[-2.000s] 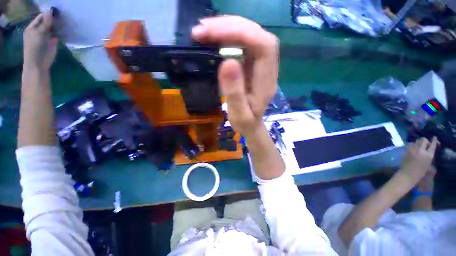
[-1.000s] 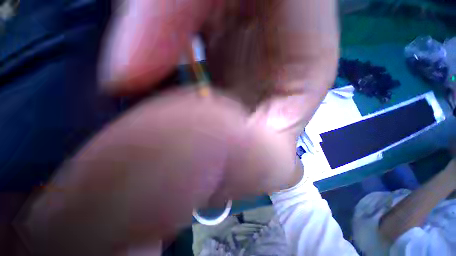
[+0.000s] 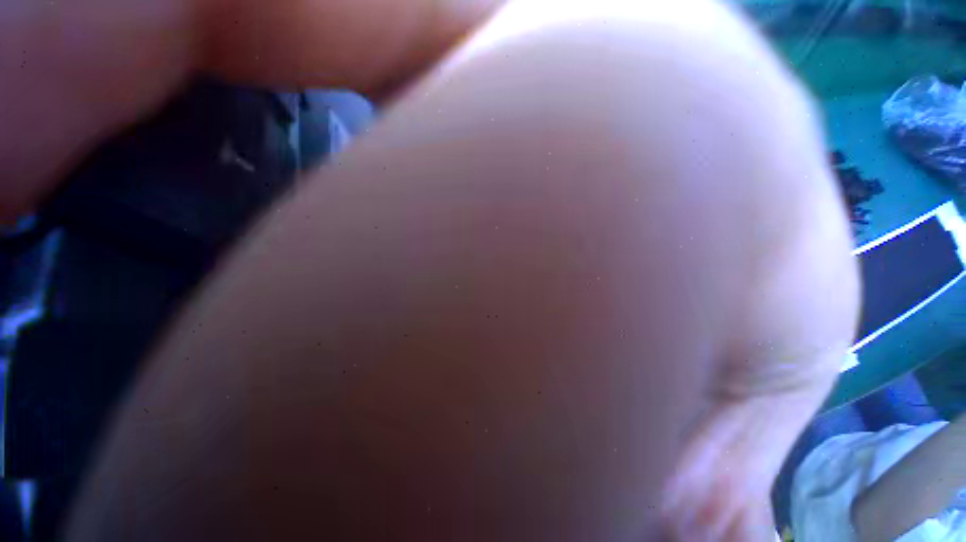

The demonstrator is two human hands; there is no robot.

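My right hand [image 3: 508, 286] is very close to the camera, large and blurred, and covers most of the view. Its wrist is toward the lower right. More blurred skin shows at the top left, apparently fingers of the same hand. Dark, blurred shapes [image 3: 159, 180] lie behind and left of the hand; I cannot tell what they are or whether the hand grips anything. My left hand cannot be made out. The orange jig and the white ring are not visible.
At the right edge, a black strip sheet with white border [image 3: 907, 277] lies on the green bench. Small black parts [image 3: 856, 193] and a clear plastic bag [image 3: 932, 119] are beyond it. A neighbour's forearm [image 3: 913, 492] shows at the lower right.
My right hand has come right up to the camera, hiding the bench centre, the white paper and the ring. The black strip and bag have shifted toward the right edge. My left hand has left the view.
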